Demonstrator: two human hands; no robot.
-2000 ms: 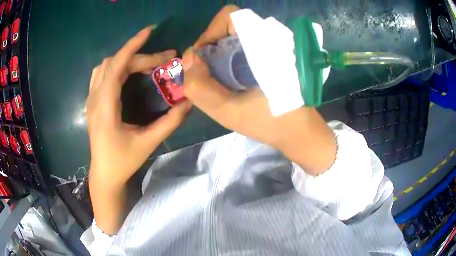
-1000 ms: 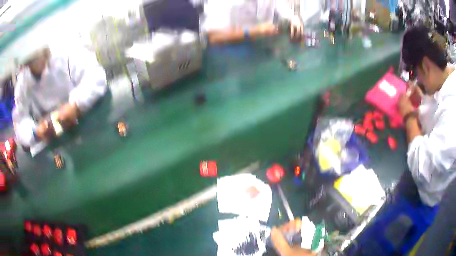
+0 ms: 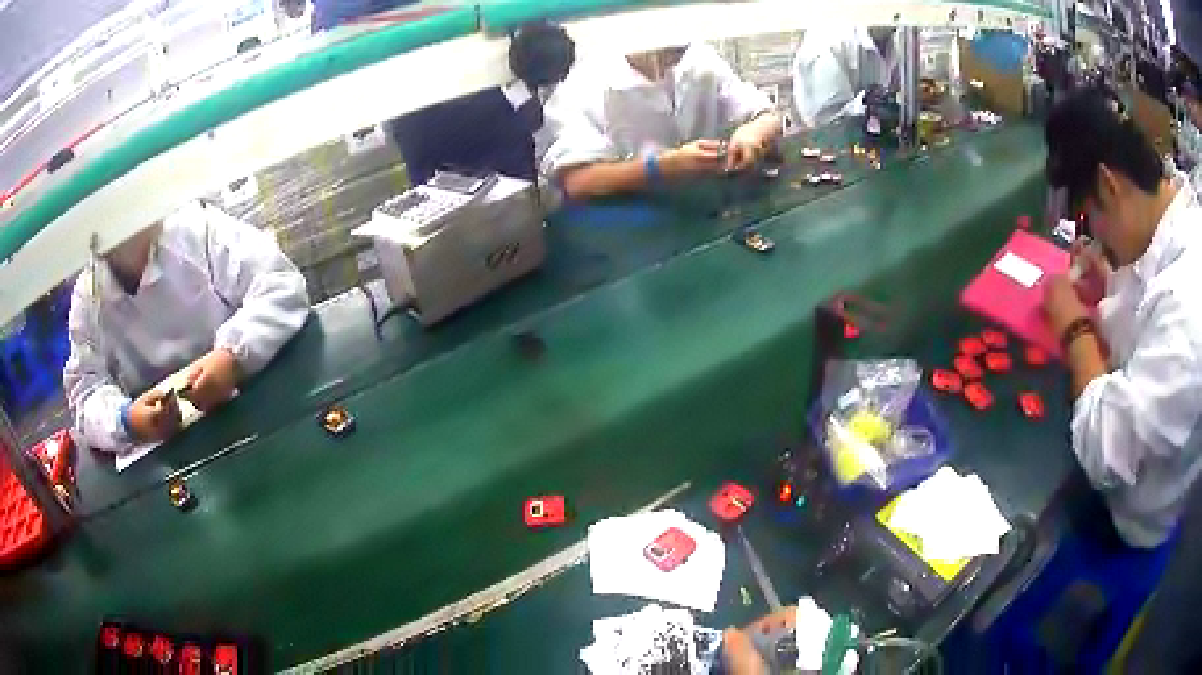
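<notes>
My right hand (image 3: 754, 649) is at the bottom edge, partly cut off. It holds the dispensing syringe (image 3: 780, 638), with white tissue (image 3: 813, 633) and the green adapter cap (image 3: 838, 641) at its rear. The syringe's tip cannot be made out. My left hand is not in view. A red housing (image 3: 670, 549) lies on white paper (image 3: 620, 560) beyond my hand. Another red housing (image 3: 544, 510) lies on the green bench to the left, and another (image 3: 732, 500) to the right. Speckled waste paper (image 3: 643, 644) lies left of my hand.
A thin blade or stick (image 3: 759, 570) lies beside the papers. A black tray with red housings (image 3: 169, 650) is at bottom left. At right are a blue bin with bags (image 3: 910, 464) and a dark box (image 3: 896, 560). Several gowned people sit around the bench, one (image 3: 1147, 343) at right.
The view has swung up from a close look at both hands to the wide bench. The red housing that was between my hands is no longer seen there; my left hand has left the picture.
</notes>
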